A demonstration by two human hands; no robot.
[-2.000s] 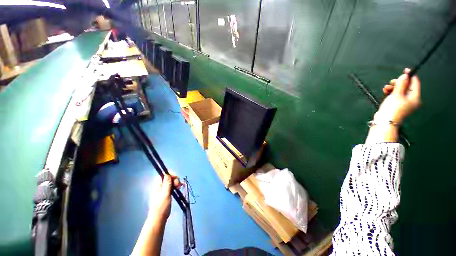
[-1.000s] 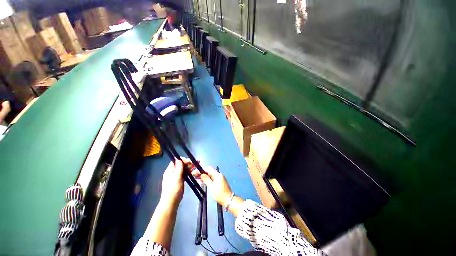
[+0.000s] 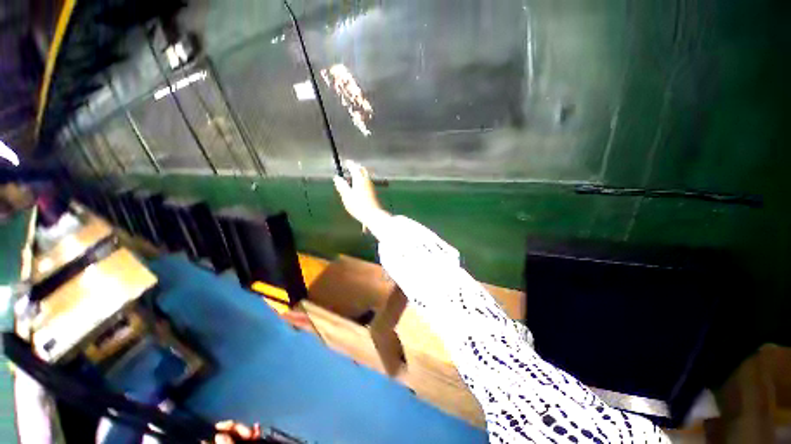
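Note:
My right hand (image 3: 357, 192) is raised in front of the green wall and holds the lower end of a thin black strip (image 3: 314, 82) that points up along the window. My left hand (image 3: 236, 432) is at the bottom edge, partly cut off and blurred, with only some fingers showing. It is closed around a bundle of long black strips (image 3: 87, 390) that runs to the lower left. The far end of the bundle lies in front of the work table.
A black tray frame (image 3: 611, 325) leans at the wall on the right. Open cardboard boxes (image 3: 416, 360) stand beside the blue floor (image 3: 260, 364). More black frames (image 3: 251, 247) line the wall. A wooden-topped table (image 3: 95, 299) is at left. A dark bar (image 3: 668, 194) is on the wall.
The view has turned right towards the wall. My right hand has left the bundle and gone up with one strip in it. My left hand still holds the bundle, now low at the frame's edge.

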